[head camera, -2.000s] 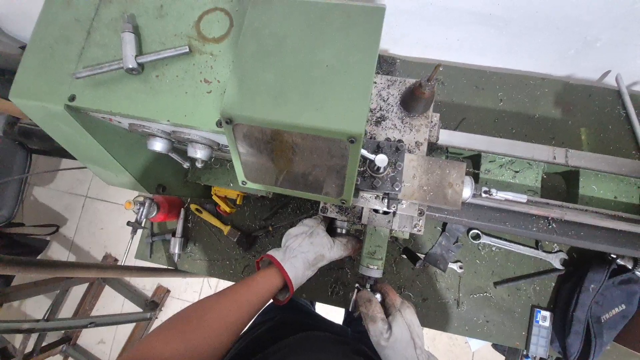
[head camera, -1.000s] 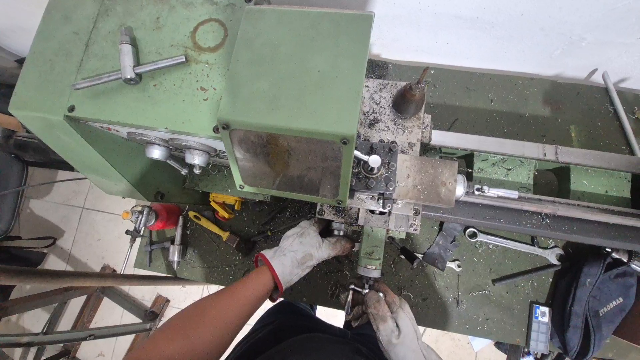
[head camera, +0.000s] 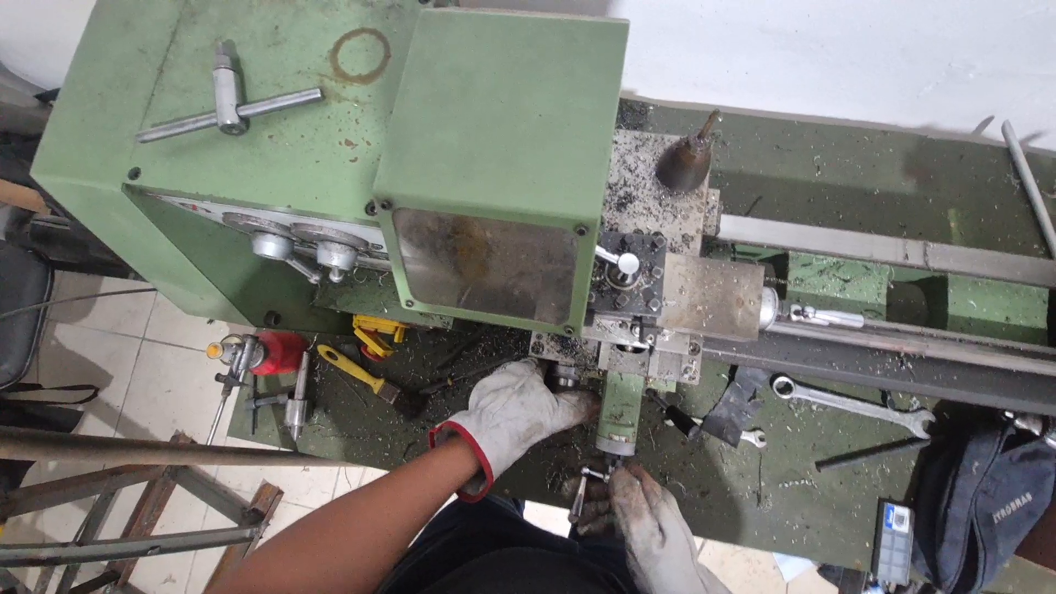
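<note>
A green metal lathe fills the middle, its hinged chuck guard (head camera: 503, 115) with a stained window over the chuck area. My left hand (head camera: 516, 404), in a pale work glove with red trim, reaches to a round metal handwheel part (head camera: 567, 375) below the carriage; its fingertips are partly hidden. My right hand (head camera: 639, 507), in a soiled glove, is at the cross-slide crank handle (head camera: 582, 495), fingers around its hub at the end of the green slide housing (head camera: 620, 412). The tool post (head camera: 623, 272) with its lever sits above, among metal chips.
A chuck key (head camera: 229, 107) lies on the headstock. A yellow-handled brush (head camera: 351, 367), a red container (head camera: 279, 353) and a drill chuck (head camera: 297, 408) are at left. At right are a combination wrench (head camera: 854, 404), a dark bag (head camera: 982, 495) and the lathe bed rails (head camera: 891, 256). An oil can (head camera: 685, 161) stands behind.
The crank handle below the slide has turned a little, and my right hand's fingers have shifted with it. My left hand stays at the same place.
</note>
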